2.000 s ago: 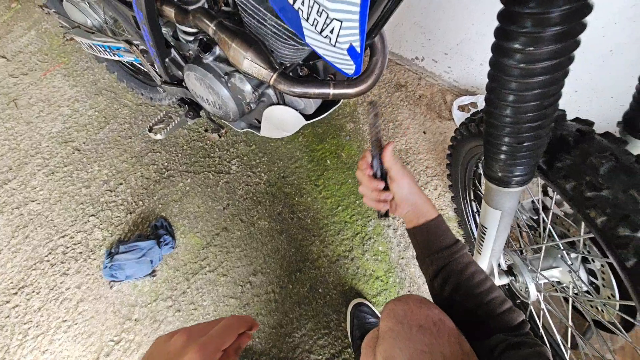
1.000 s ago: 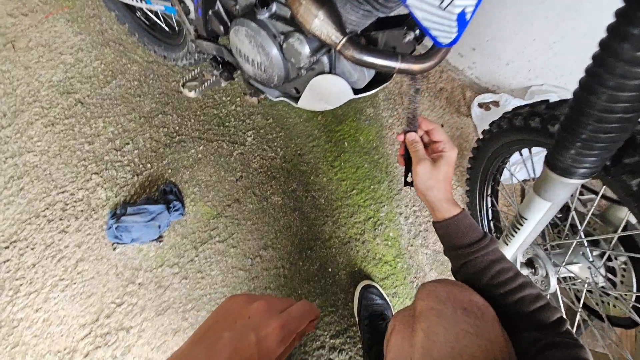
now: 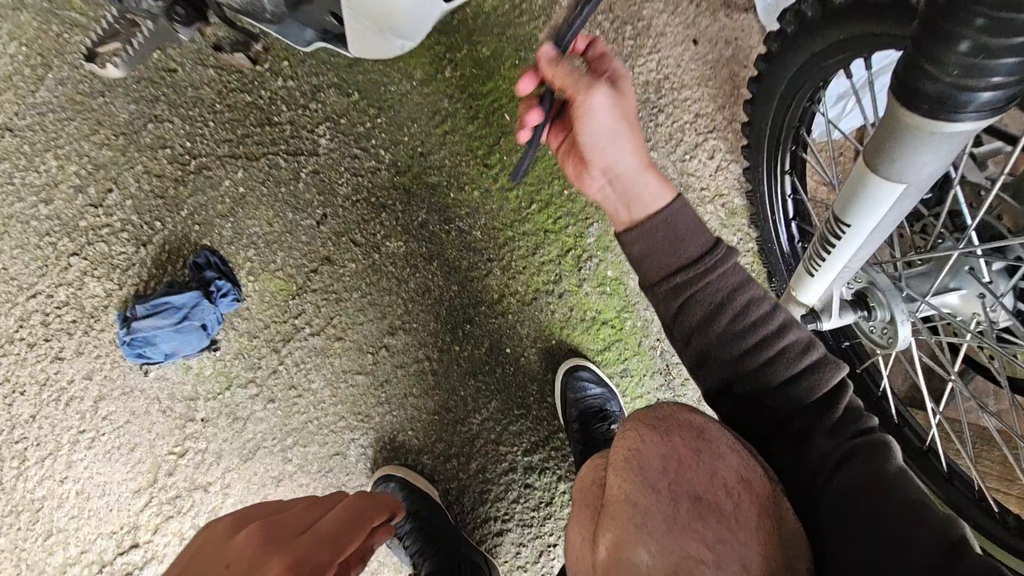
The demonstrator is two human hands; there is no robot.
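Note:
My right hand (image 3: 596, 120) grips the black handle of a brush-like tool (image 3: 532, 146), held slantwise at the top centre; its far end runs out of the frame. Just beyond it, at the upper left, hangs the white underside panel (image 3: 388, 24) of a dirt bike. Low in the view, my left hand (image 3: 296, 532) is over my shoe, its fingers bent and partly cut off by the frame; whether it holds anything is hidden. A crumpled blue cloth (image 3: 172, 320) lies on the ground at the left.
The bike's spoked front wheel (image 3: 764, 160) and white fork leg (image 3: 852, 220) stand close beside my right arm. A toothed metal footpeg (image 3: 124, 40) juts out at the top left. My black shoes (image 3: 590, 408) rest on rough, mossy concrete (image 3: 320, 264).
The view has tilted down, so the engine and exhaust pipe have mostly left it. The tool in my right hand, upright under the exhaust pipe a second ago, now slants.

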